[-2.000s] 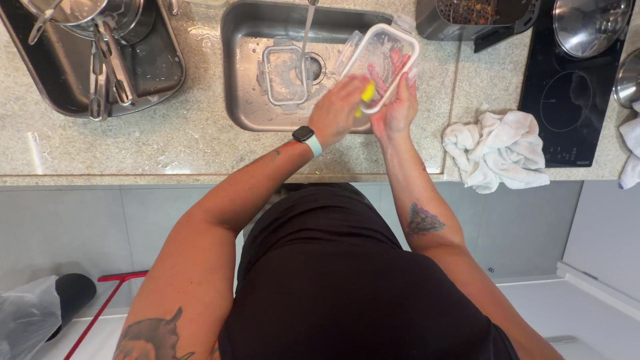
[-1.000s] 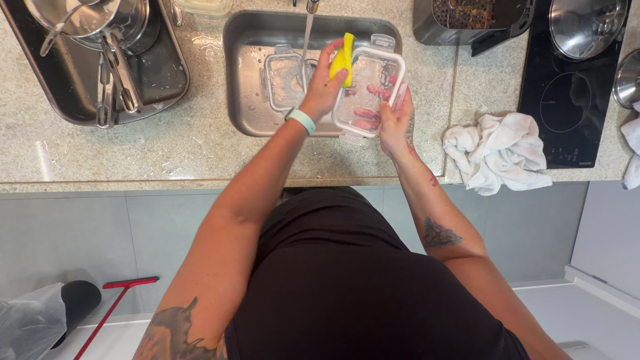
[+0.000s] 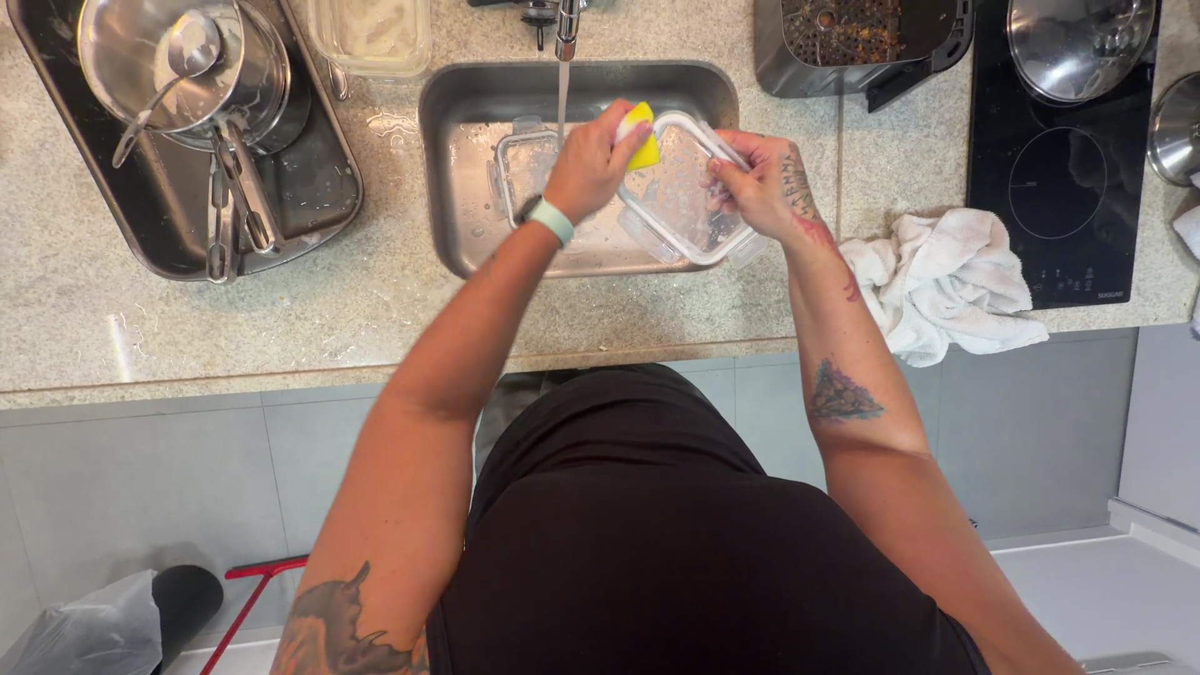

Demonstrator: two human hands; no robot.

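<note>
My left hand [image 3: 589, 167] grips a yellow sponge [image 3: 643, 141] over the steel sink [image 3: 586, 260], just right of the water running from the faucet [image 3: 567, 28]. A clear lid with a white seal and side clips [image 3: 689, 192] is tilted over the sink's right side. My right hand [image 3: 761, 183] pinches that lid at its upper right edge. The sponge is beside the lid's left edge; whether they touch I cannot tell. Lower in the sink, behind my left hand, lies another clear piece with a pale rim and clips [image 3: 514, 173], partly hidden.
Left of the sink, a dark roasting pan [image 3: 323, 202] holds steel pots [image 3: 234, 84], a ladle and long handles. A glass container [image 3: 370, 37] stands behind. To the right are an air fryer basket [image 3: 816, 70], a white cloth [image 3: 956, 281] and a black cooktop [image 3: 1059, 253] with a steel lid [image 3: 1078, 47].
The lid, steeply tilted in my right hand two seconds ago, now leans the other way. My left hand with the sponge has shifted about near it; one second ago the sponge stood upright above the lid's left edge.
</note>
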